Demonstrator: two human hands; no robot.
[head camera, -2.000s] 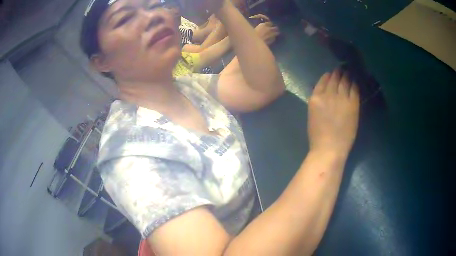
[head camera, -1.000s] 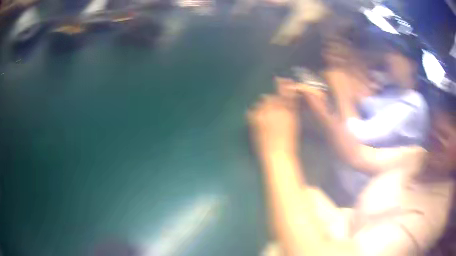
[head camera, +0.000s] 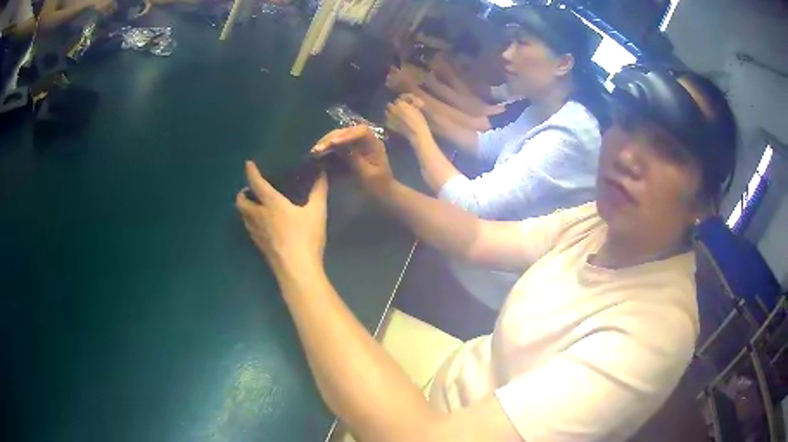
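Neither of my own hands is in view. The dark green tabletop (head camera: 130, 268) fills the left and lower part of the view. The hands of a neighbouring person on the right (head camera: 289, 229) are held above it, around a dark, box-like item (head camera: 296, 175). That item blends into the dark table, so its details cannot be told. A clear, crinkled plastic bag (head camera: 354, 121) lies just beyond those hands.
Two people sit along the table's right edge, with more people's arms beyond. Cream tubes (head camera: 316, 34) stand at the far side. Another clear plastic bag (head camera: 147, 40) lies at the far left, near dark boxes or foam pieces (head camera: 52, 65). Metal frames (head camera: 734, 354) stand at lower right.
The view has swung from a neighbour on the left side to people on the right side, and the blur has cleared. The neighbour's hands on the right now show sharply.
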